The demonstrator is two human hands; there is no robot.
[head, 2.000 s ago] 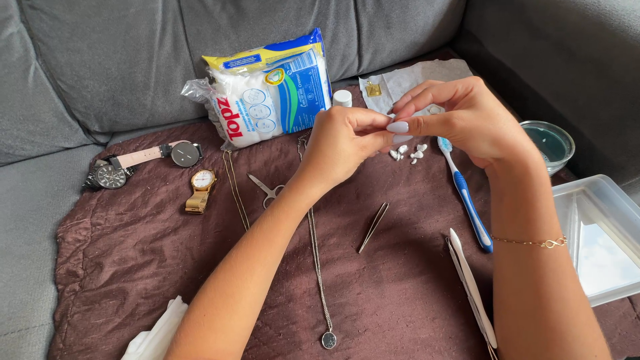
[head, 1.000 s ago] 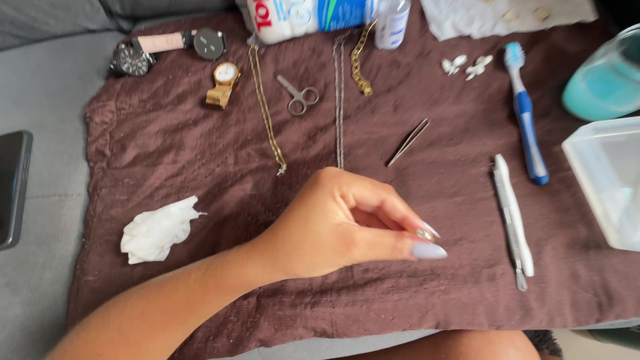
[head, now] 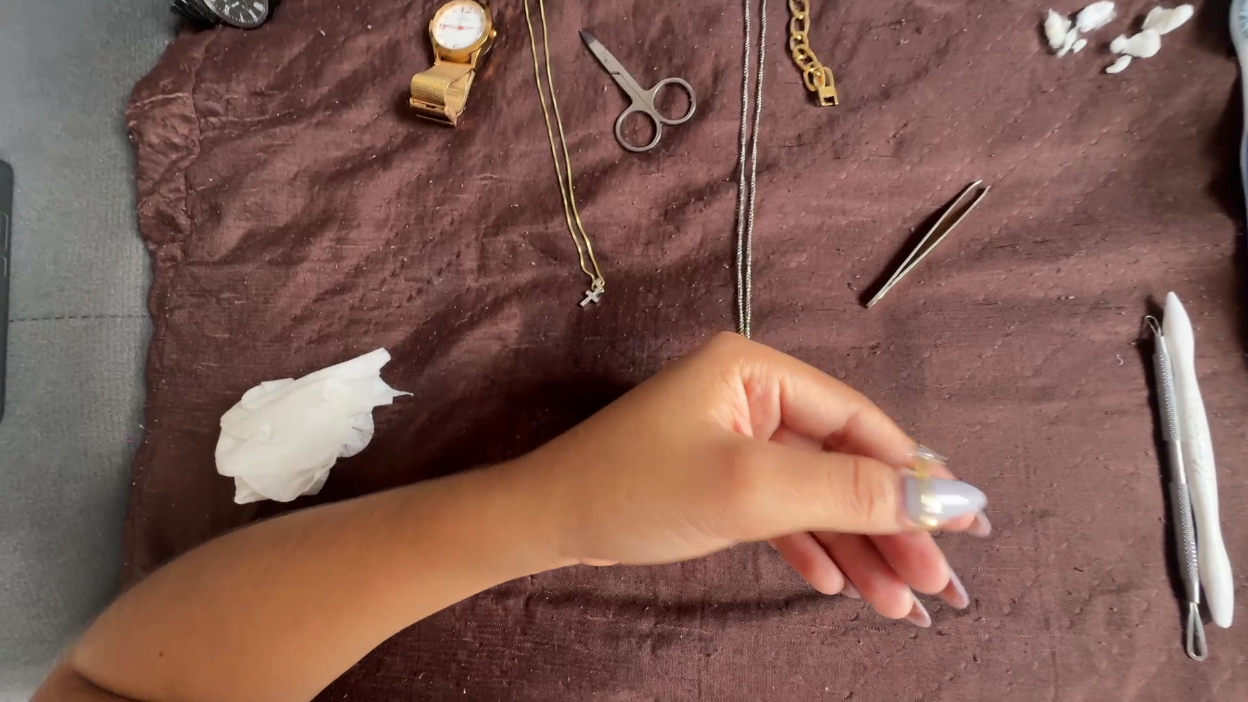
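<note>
My left hand (head: 770, 448) reaches in from the lower left over the brown cloth (head: 663, 634). Its thumb and index finger pinch a small gold ring (head: 926, 473), partly hidden by the thumb; the other fingers are curled below. A silver-coloured chain necklace (head: 749, 175) runs down behind the wrist, its lower end hidden by the hand. Tweezers (head: 926, 244) lie above and to the right of the fingers. A crumpled white tissue (head: 297, 429) rests above the forearm. My right hand is out of view.
Small scissors (head: 643, 102), a gold watch (head: 453, 58), a gold chain with a cross pendant (head: 565, 166) and a gold bracelet (head: 804, 54) lie along the top. White cotton bits (head: 1121, 34) are at the upper right. A double-ended metal tool (head: 1178, 487) and a white stick-like tool (head: 1199, 458) lie at the right.
Two seconds ago both hands met near the cotton package; the right hand has since left the view. The view has shifted down and closer to the cloth.
</note>
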